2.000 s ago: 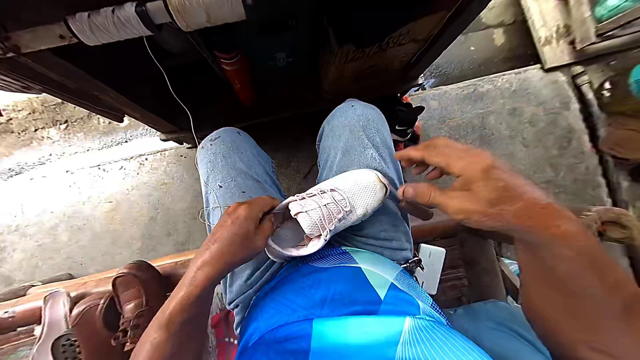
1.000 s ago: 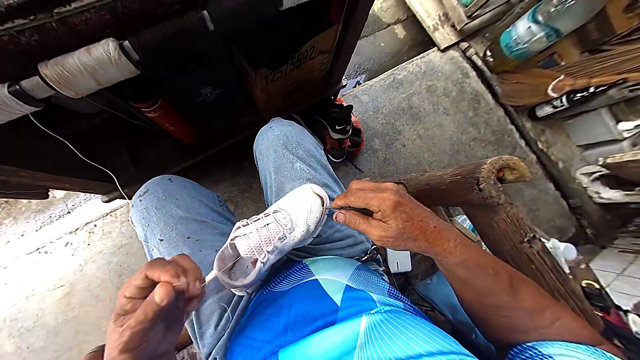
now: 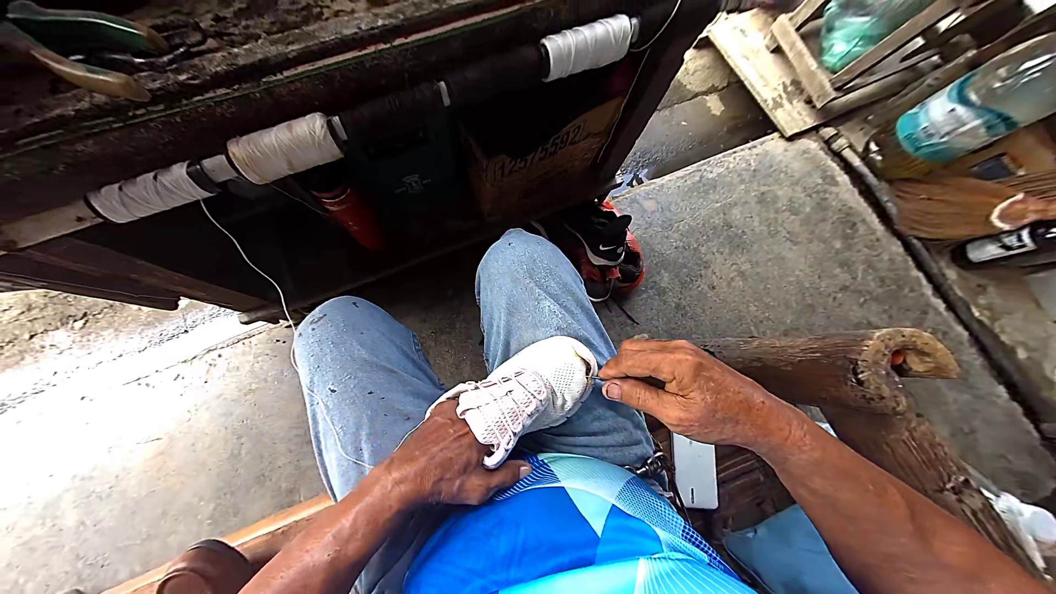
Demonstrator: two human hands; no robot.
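Note:
A white lace-up sneaker (image 3: 528, 392) lies across my lap, its toe toward the right. The fingers of my left hand (image 3: 450, 462) are inside the shoe's opening and hidden there, with the thumb outside. My right hand (image 3: 664, 384) pinches a thin metal tool, perhaps an awl or needle (image 3: 597, 378), whose tip meets the toe edge where the sole joins the upper. Most of that tool is hidden by my fingers. A white thread (image 3: 256, 268) runs from a thread spool (image 3: 153, 194) on the rod down over my left thigh toward the shoe.
More white spools (image 3: 285, 148) hang along the dark wooden stand (image 3: 396, 49) in front. Black and red sneakers (image 3: 606, 247) rest on the concrete by my knee. A log armrest (image 3: 825, 363) is at my right, a white phone-like device (image 3: 695, 470) beside my hip. Pliers-like handles (image 3: 78, 54) lie upper left.
My left hand, which was pulling a thread left of the shoe's opening one second ago, is now inside the shoe. My right hand remains at the toe. The view has swung.

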